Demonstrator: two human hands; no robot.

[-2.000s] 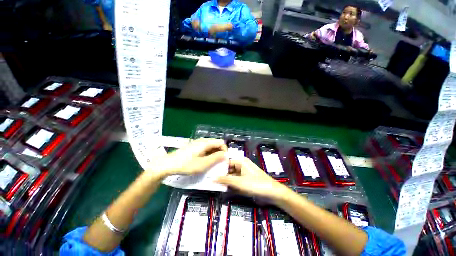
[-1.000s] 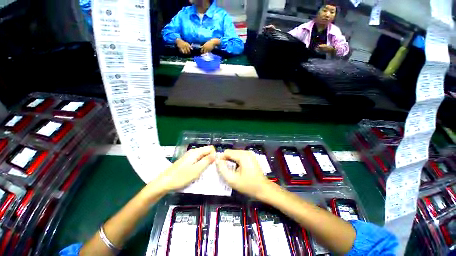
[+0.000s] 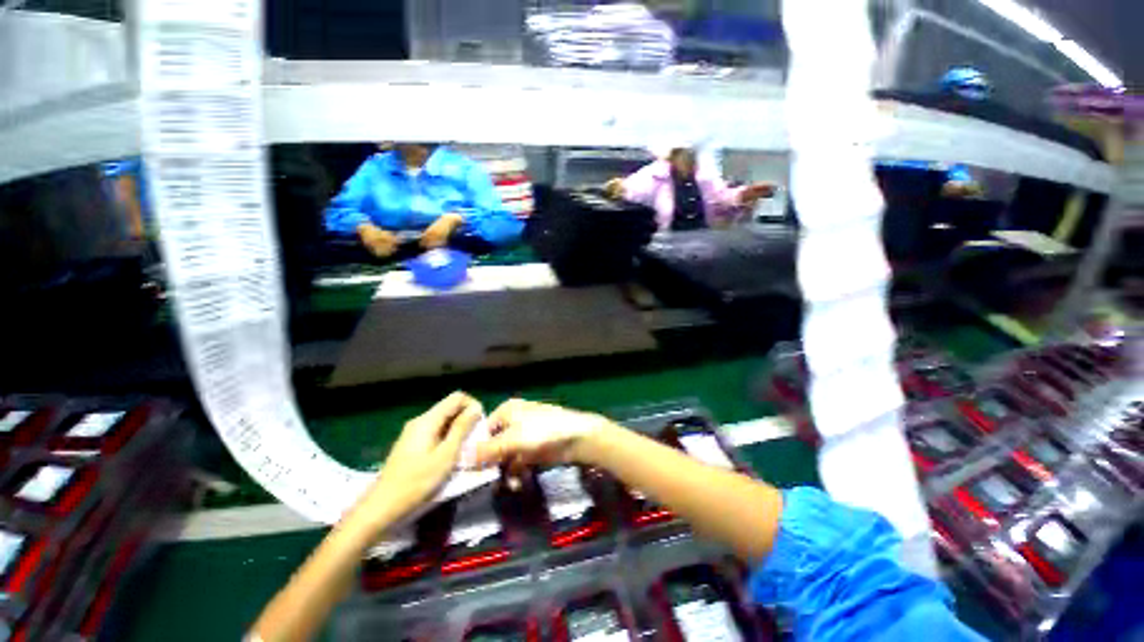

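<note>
A long white label strip (image 3: 220,238) with dense print hangs at the left and curves down to my hands. My left hand (image 3: 427,462) grips its lower end. My right hand (image 3: 540,435) meets it fingertip to fingertip, pinching white paper. Whether a label is separate from the strip there is hidden by the fingers. Below and behind my hands, a clear blister tray (image 3: 533,573) holds two rows of red-and-black phones (image 3: 565,493), backs up, with white labels in the recesses of several.
A second white strip (image 3: 847,289) hangs at right. Stacked trays of phones stand at left (image 3: 75,502) and right (image 3: 991,489). A white overhead shelf (image 3: 527,107) crosses the top. Opposite are a grey-brown board (image 3: 489,336), a blue bowl (image 3: 439,267) and people in blue and pink smocks.
The view has tilted up and turned right, bringing in the overhead shelf and more right-hand trays. My hands stay together at the strip's end, and less white paper shows below them.
</note>
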